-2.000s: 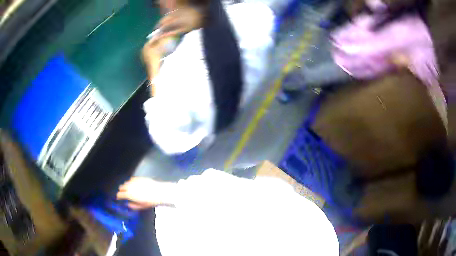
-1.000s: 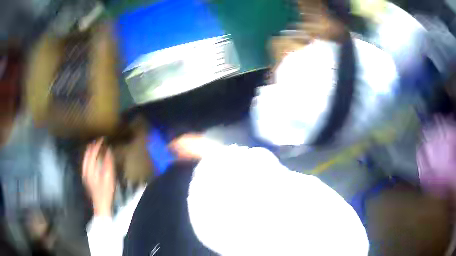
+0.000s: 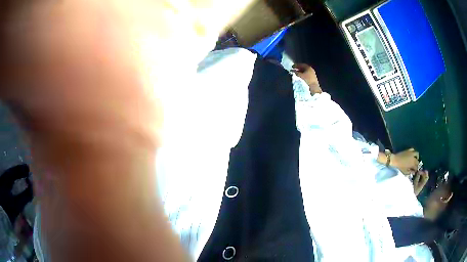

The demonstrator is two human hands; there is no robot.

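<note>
My left hand (image 3: 102, 102) is very close to the lens. It fills the left side of the view, blurred and overexposed. Its fingers cannot be made out, nor whether it holds anything. My right hand (image 3: 307, 77) is small, at upper centre, beyond my white sleeve and beside the dark bench side. Its grip is unclear. A brown carton (image 3: 266, 20) lies at the top edge, partly cut off, with a bright blue support (image 3: 271, 45) just below it. The carton's contents are hidden.
A digital scale (image 3: 379, 56) with a blue platform stands on the green bench (image 3: 420, 120) at upper right. Another person's hands (image 3: 407, 161) are at the bench edge, at right. My black-and-white smock (image 3: 266, 153) fills the centre.
The view has swung and turned, so the scale moved from upper centre to upper right, tilted. My left hand has come up close to the lens. The pink-clothed person has left view.
</note>
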